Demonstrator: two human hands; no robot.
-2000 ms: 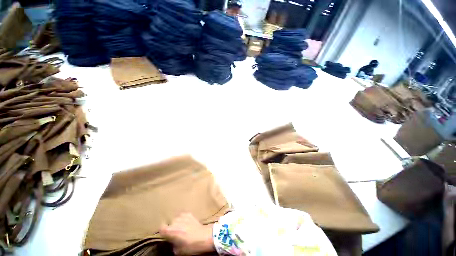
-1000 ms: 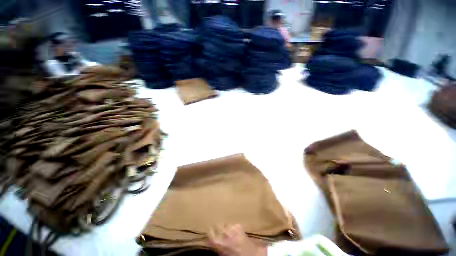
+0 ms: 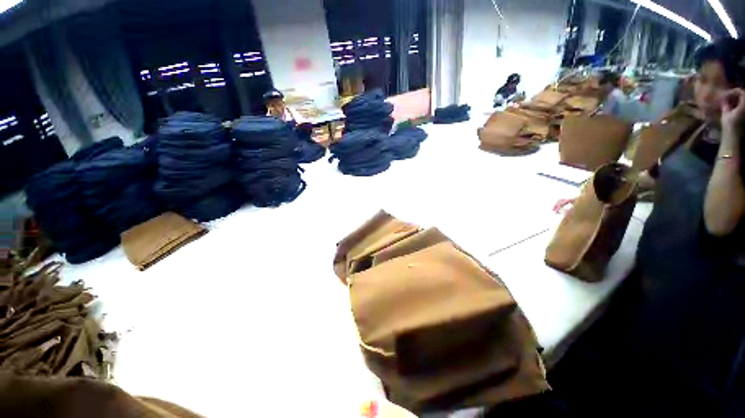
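Observation:
A stack of brown bag bodies (image 3: 433, 302) lies on the white table in front of me, with a small shiny dot near the top edge of the upper one. Another brown piece (image 3: 73, 400) is cut off by the bottom left edge of the picture. A bit of pale sleeve with a red mark shows at the bottom edge, left of the stack. Neither of my hands can be seen.
Dark blue stacks (image 3: 192, 167) stand along the far side, with a folded brown panel (image 3: 159, 238) before them. A brown heap (image 3: 45, 322) lies at left. At right a person (image 3: 694, 196) in a dark apron stands beside an upright brown bag (image 3: 590, 229). More brown bags (image 3: 513, 133) lie beyond.
The view has swung right. My hand, earlier on the front brown pile, is out of sight, and that pile is no longer in its place in view. The person at right has come into view.

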